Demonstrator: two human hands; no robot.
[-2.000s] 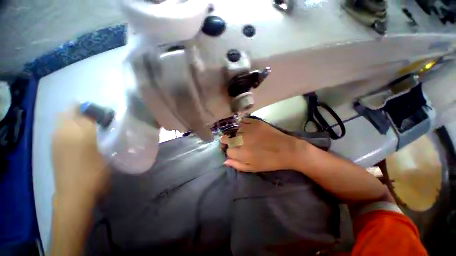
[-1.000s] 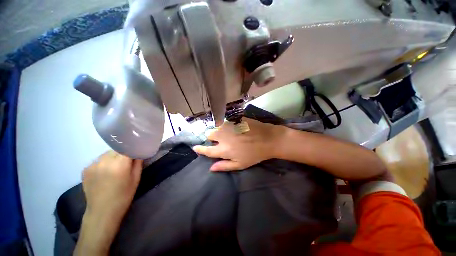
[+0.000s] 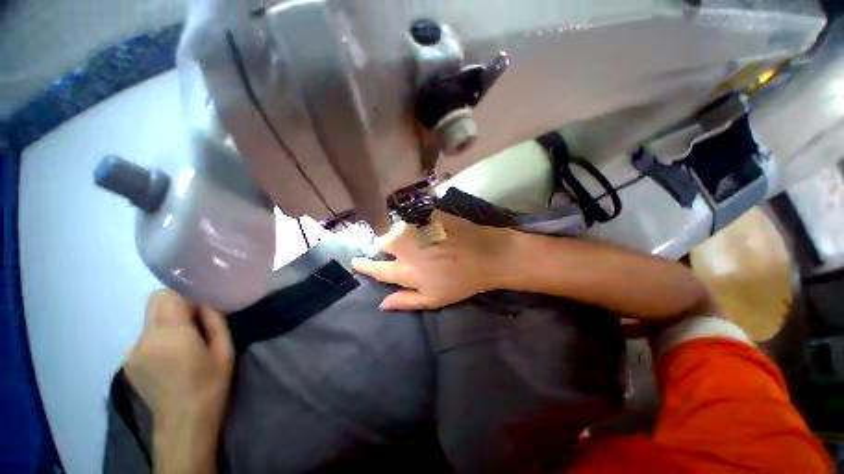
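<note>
A dark grey cloth (image 3: 333,389) lies over the white machine table and drapes down its front edge. A darker strip (image 3: 296,304) runs along its upper left edge. My left hand (image 3: 180,356) grips the cloth and the strip's left end, just below the white rounded attachment (image 3: 208,236); its fingers are curled. My right hand (image 3: 449,264) lies flat on the cloth beside the presser foot (image 3: 412,205), fingers spread and pointing left. A small tan block (image 3: 431,231) sits at the foot, above my right hand. The needle tip is not clear.
The white machine head (image 3: 592,83) spans the top, with a dark tension knob (image 3: 444,97) on its front. Black shears (image 3: 588,185) lie right of the needle. A grey tray (image 3: 736,190) is fixed at the table's right edge, above a round wooden stool (image 3: 745,278).
My left hand has come down from beside the attachment to the cloth and now grips it. The dark strip has come into view. My right hand stays by the foot, fingers more spread.
</note>
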